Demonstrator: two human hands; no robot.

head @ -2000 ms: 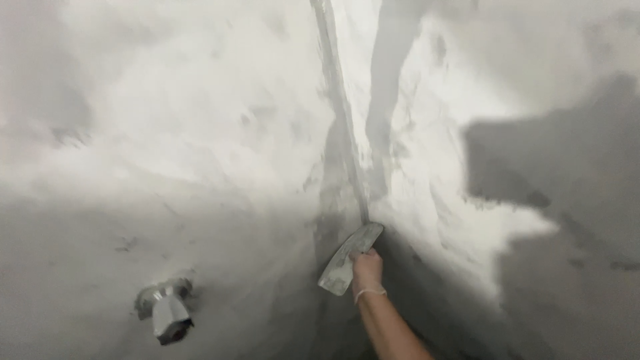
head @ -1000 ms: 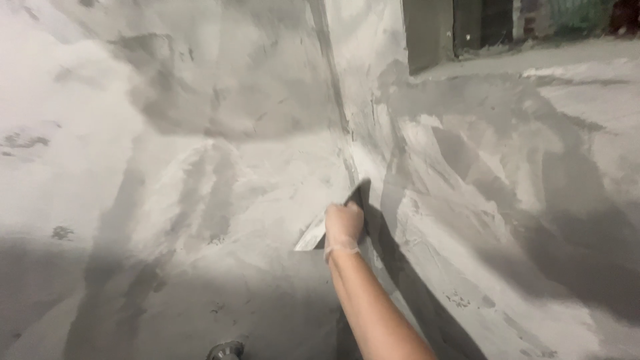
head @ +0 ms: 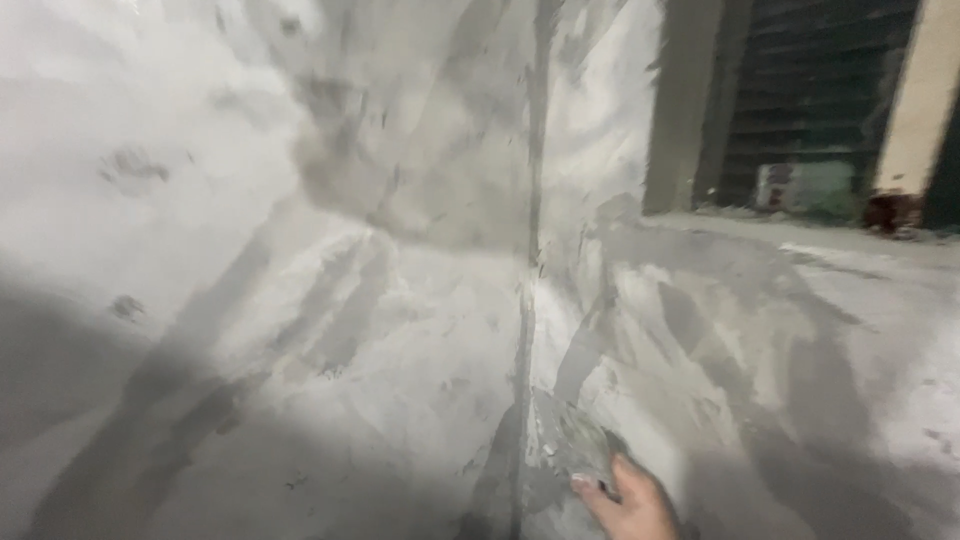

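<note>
Low in the view, right of centre, my right hand grips a plastering trowel. Its grey, smeared blade lies close to the right-hand wall, just right of the inside corner; whether the blade touches cannot be told for blur. White and grey plaster patches cover both this wall and the left-hand wall. My left hand is out of view.
At the upper right is a window opening with dark slats behind it and a rough sill. Shadows fall over the lower walls.
The view has swung so that more of the window shows. The trowel, which lay across the corner on the left wall's side a second ago, is now right of the corner line.
</note>
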